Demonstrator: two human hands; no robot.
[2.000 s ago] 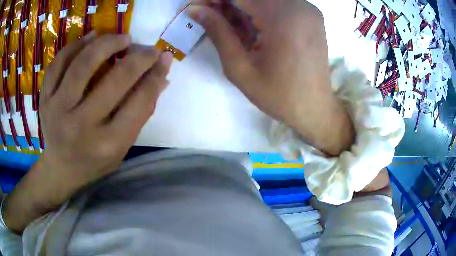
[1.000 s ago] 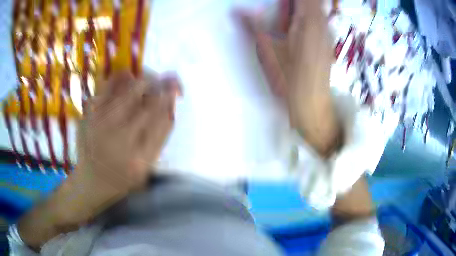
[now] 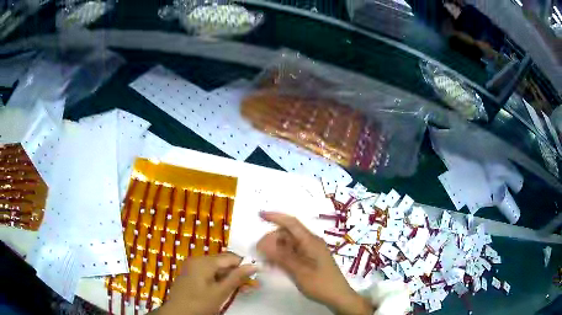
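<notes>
The taped rows [image 3: 179,231], an amber sheet crossed by parallel dark-red strips, lie on the white work board [image 3: 249,191]. My left hand [image 3: 206,284] is over their lower right corner, cut off by the bottom edge. Its thumb and finger pinch a flex strip with an amber end [image 3: 249,282], mostly hidden by the fingers. My right hand [image 3: 302,261] is just right of it over the board, blurred, index finger extended and other fingers curled. Whether it holds anything is unclear. The loose parts pile [image 3: 394,234] of white tabs and red strips lies to its right.
Dotted liner sheets [image 3: 92,203] lie left of the board, with more taped rows [image 3: 21,187] at the far left. Behind the board are another dotted sheet [image 3: 197,111] and bagged parts [image 3: 320,126]. Bagged pale parts [image 3: 222,19] lie farther back. A person [image 3: 477,34] is at the upper right.
The view has tilted up and shows the bench beyond the board. The white tab with an amber end, held between both hands two seconds ago, is no longer seen there.
</notes>
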